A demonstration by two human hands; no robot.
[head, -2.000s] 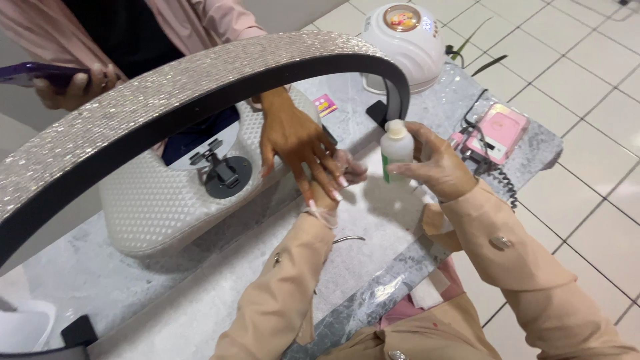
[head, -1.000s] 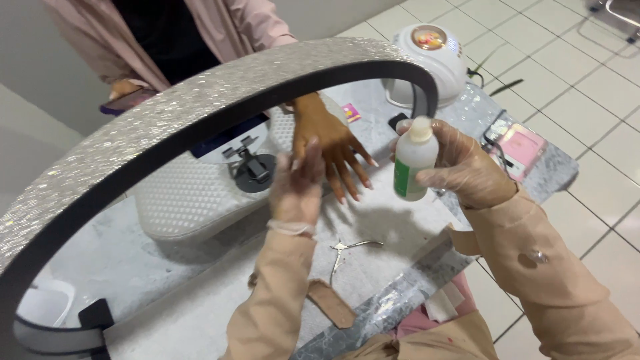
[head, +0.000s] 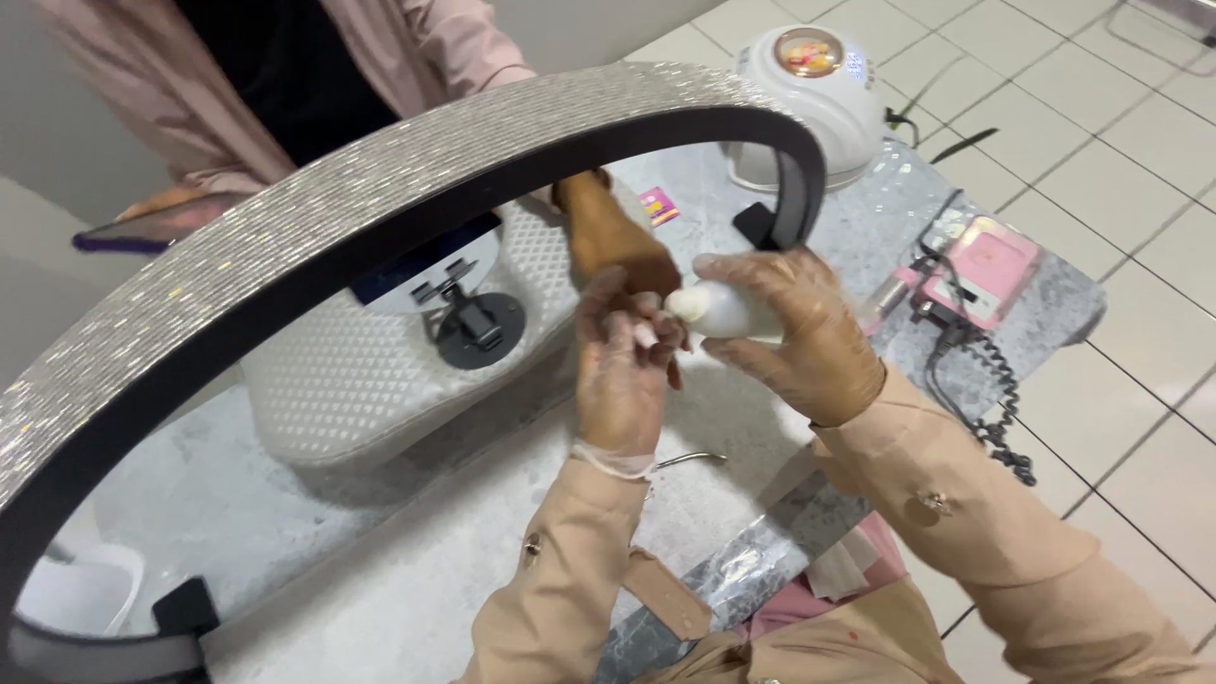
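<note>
My right hand (head: 807, 332), in a clear glove, grips a white plastic bottle (head: 727, 312) tipped nearly on its side, its cap end pointing left. That end is right at the fingers of the other person's hand (head: 617, 242), which reaches in over the padded armrest. My gloved left hand (head: 622, 380) is around those fingertips, and a small white thing shows between the fingers. Whether the bottle touches a nail cannot be told. Below my left wrist lies a metal nipper (head: 693, 458), partly hidden by my sleeve.
A glittery arched lamp (head: 408, 161) spans the marble-patterned table. Under it are a white quilted armrest (head: 332, 380) and a black phone holder (head: 480, 328). A white nail lamp (head: 807, 104), a pink nail drill unit (head: 988, 271) with coiled cord and a pink packet (head: 658, 206) stand farther off.
The bottle went from upright to tipped and moved left to the other person's fingers. My left hand, apart from them a second ago, now holds them. The other person's spread fingers have curled.
</note>
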